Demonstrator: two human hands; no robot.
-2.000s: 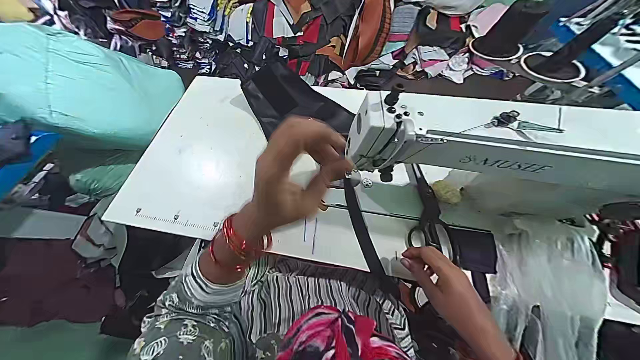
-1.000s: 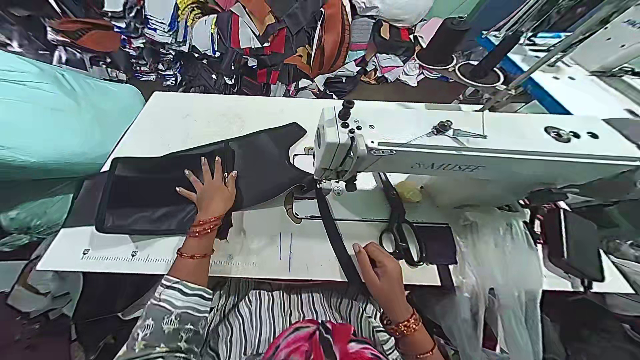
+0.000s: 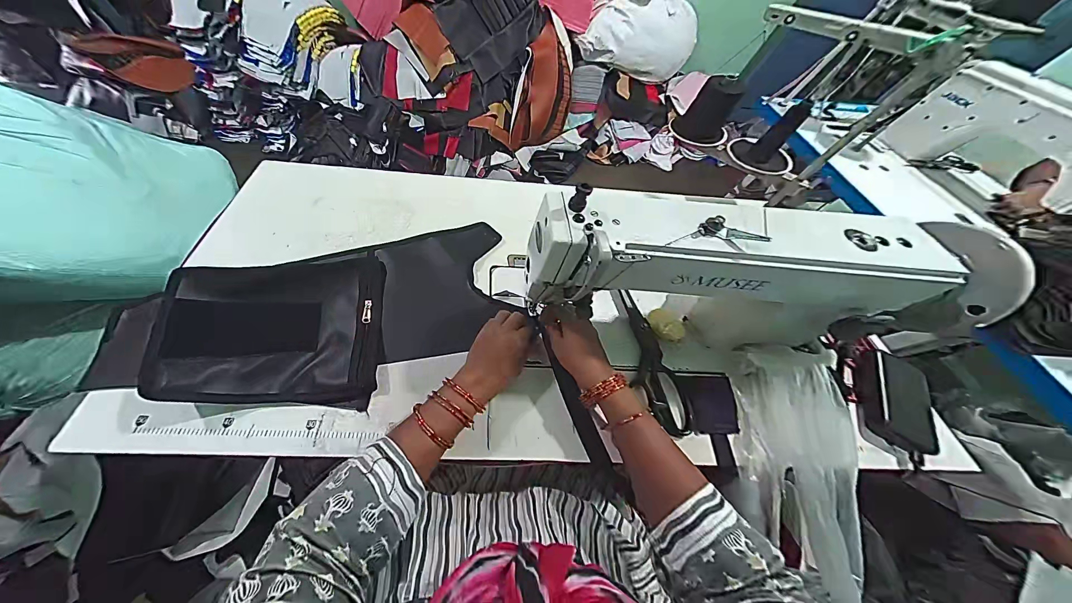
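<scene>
A black fabric piece with a zippered pocket panel lies flat on the sewing table, its right end under the needle area of a white sewing machine. My left hand holds the edge of that piece just in front of the presser foot. Close beside it, my right hand pinches a black binding strip, which hangs down over the table's front edge. Fingertips of both hands are partly hidden under the machine head. Black-handled scissors lie right of my right hand.
A ruler scale runs along the table's front left. Large pale green bundles stand at left. Clear plastic hangs over the front edge at right. Behind are fabric piles and thread cones. Another person's hand shows far right.
My left hand has moved right, from the black piece's pocket panel to its edge by the needle. My right hand has moved up along the strip to the presser foot.
</scene>
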